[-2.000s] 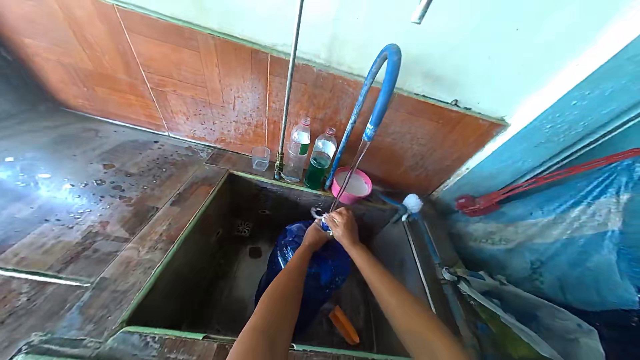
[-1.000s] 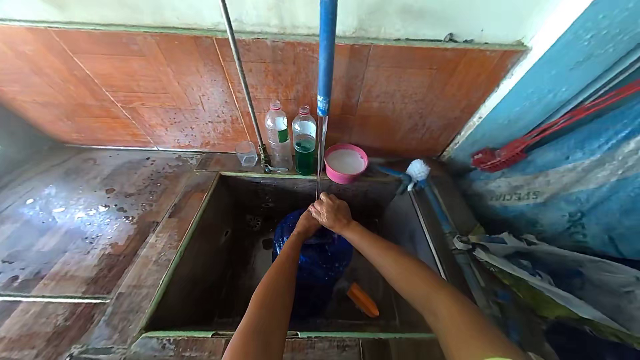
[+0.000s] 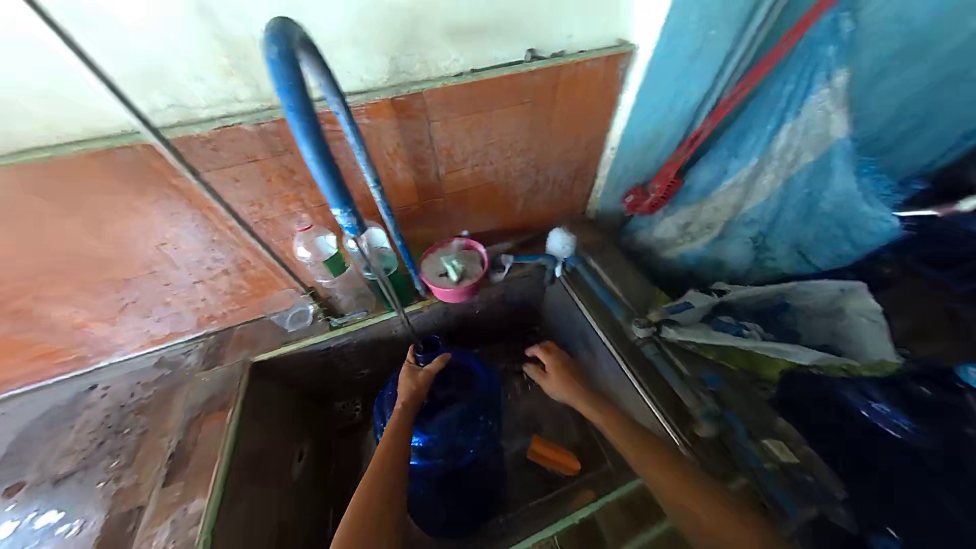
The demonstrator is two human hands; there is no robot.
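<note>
A large translucent blue water jug [image 3: 457, 427] stands in the dark sink [image 3: 267, 435]. My left hand [image 3: 418, 376] grips the jug's neck, its thumb and fingers around the rim. Water runs from the curved blue pipe [image 3: 316, 145] down toward the jug's mouth. My right hand [image 3: 557, 374] is off the jug, to its right above the sink, with fingers curled and partly apart and nothing seen in them. An orange block-like object [image 3: 553, 456] lies on the sink floor, right of the jug.
Plastic bottles [image 3: 316, 252], a clear cup [image 3: 290, 309] and a pink bowl [image 3: 455, 271] stand along the sink's back ledge. A blue pipe with a white-wrapped valve [image 3: 561, 242] runs along the right. A white sack [image 3: 793, 320] lies beyond.
My right hand has let go of the jug's neck and moved right. My left hand remains at the neck. The jug appears more upright than two seconds ago. The view has turned.
</note>
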